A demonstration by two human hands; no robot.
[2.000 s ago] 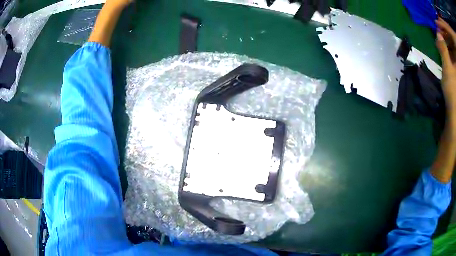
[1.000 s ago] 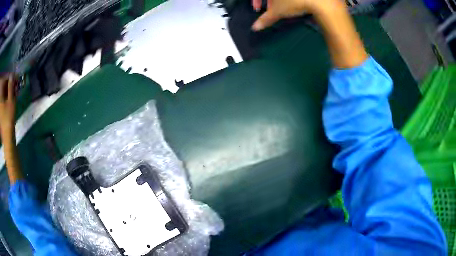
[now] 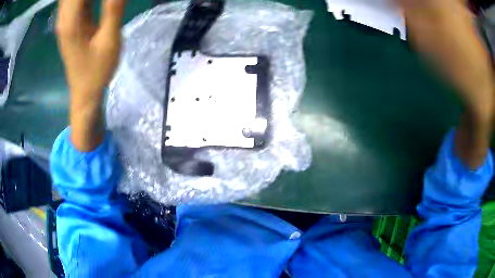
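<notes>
The black bracket housing (image 3: pixel 263 103) lies on bubble wrap (image 3: pixel 287 108), its pale metal backing plate (image 3: pixel 222 103) facing up. One black arm reaches to the top edge; the other curves along the near side. My left hand (image 3: pixel 89 59) is raised left of the housing, over the wrap's edge and not touching the housing. Its fingers are apart, with the tips at or past the top edge, and nothing shows in it. My right hand (image 3: pixel 434 27) is blurred at the upper right, its fingers cut off by the top edge; what it holds is hidden.
A loose pale metal plate (image 3: pixel 369 15) lies at the top right of the dark green table (image 3: pixel 358 130), beside my right hand. The table's near edge runs just in front of my body. A dark crate (image 3: pixel 24 182) is low at the left, green crate mesh (image 3: pixel 393 236) low at the right.
The view has swung back left and down, bringing the housing to the upper middle. My left hand has come from the far left edge to beside the housing. My right hand is now cut off above.
</notes>
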